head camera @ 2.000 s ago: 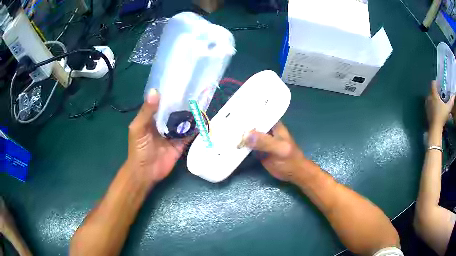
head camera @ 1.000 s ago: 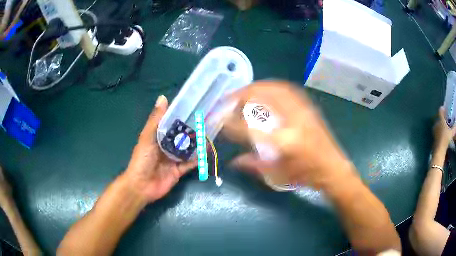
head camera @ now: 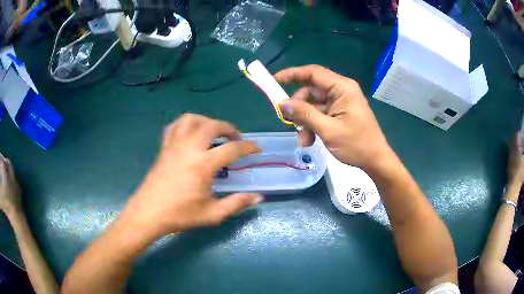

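Note:
The translucent oblong tub (head camera: 270, 179) lies open side up on the dark green bench, with a red wire along its inside and a round hole near its right end. My left hand (head camera: 192, 172) is over the tub's left end, fingers apart, hiding that end. My right hand (head camera: 330, 112) is raised above the tub's right end and holds a white strip (head camera: 267, 80) with yellow and red wires and a small white connector. The white oval cover (head camera: 351, 186) lies right of the tub, its round vent grille showing, its upper part behind my right hand.
An open white box with blue sides (head camera: 422, 86) stands at upper right. A clear plastic bag (head camera: 248, 24) lies at the top. A white plug block (head camera: 166, 31) and cables are at upper left. A blue and white box (head camera: 34, 118) is at left. Other people's arms show at both sides.
The tub now lies flat on the bench instead of in my left hand. The cover has left my right hand and lies beside the tub. The strip is now raised in my right hand.

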